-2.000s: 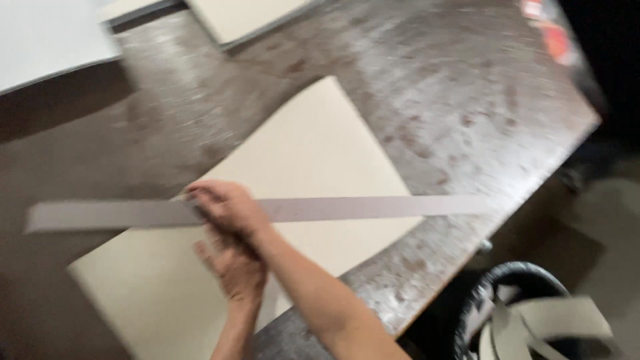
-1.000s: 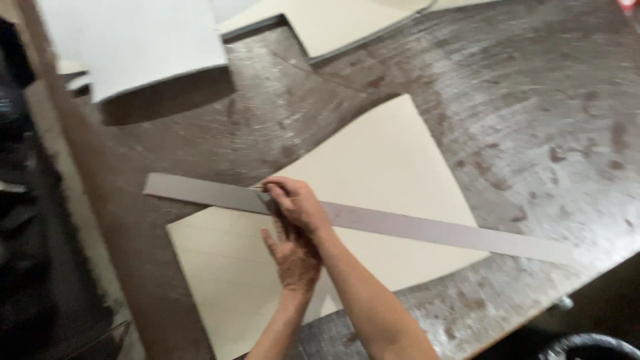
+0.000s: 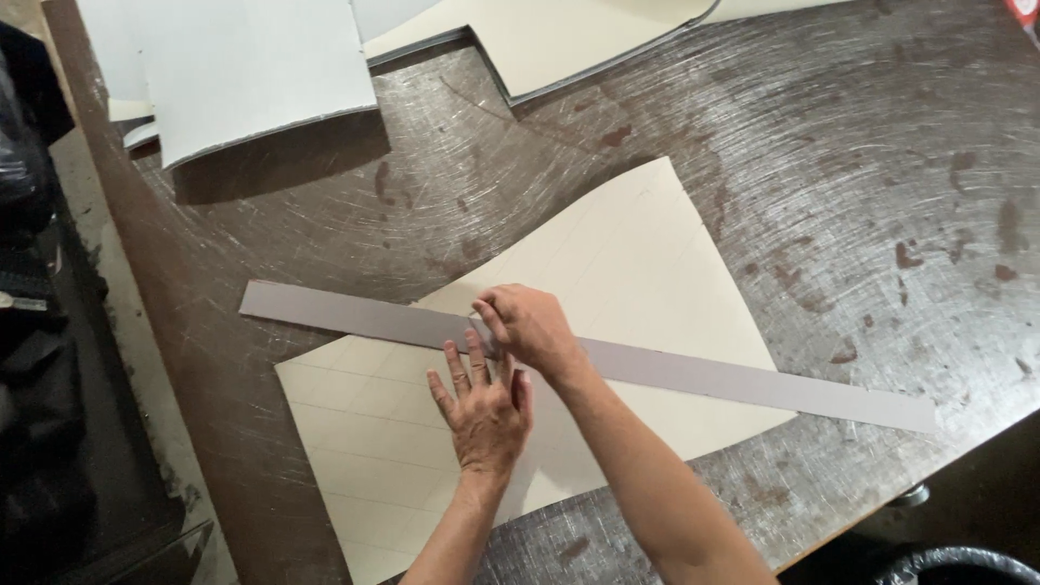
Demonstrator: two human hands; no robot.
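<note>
A cream sheet with thin drawn lines (image 3: 650, 236) lies slanted on the worn metal-topped table (image 3: 812, 162). Across it, running past both its sides, is a long flat grey strip like a straightedge (image 3: 691, 370). My left hand (image 3: 487, 414) rests palm down with spread fingers, its fingertips at the strip's lower edge and the palm over the sheet. Just above and right of it, my right hand (image 3: 524, 325) is closed over the strip with thumb and forefinger pinched around a small thin thing, mostly hidden, whose kind I cannot tell.
Pale grey sheets (image 3: 260, 73) with a curled edge lie at the upper left, beside a cut cream sheet (image 3: 569, 41). A red object (image 3: 1025, 12) is at the upper right corner. Black material (image 3: 49, 366) is off the left side; a plastic-lined bin (image 3: 959, 565) stands below the table's right edge.
The view has swung left and turned. Both hands remain around the middle of the strip; the left hand's fingers now show spread below the right hand.
</note>
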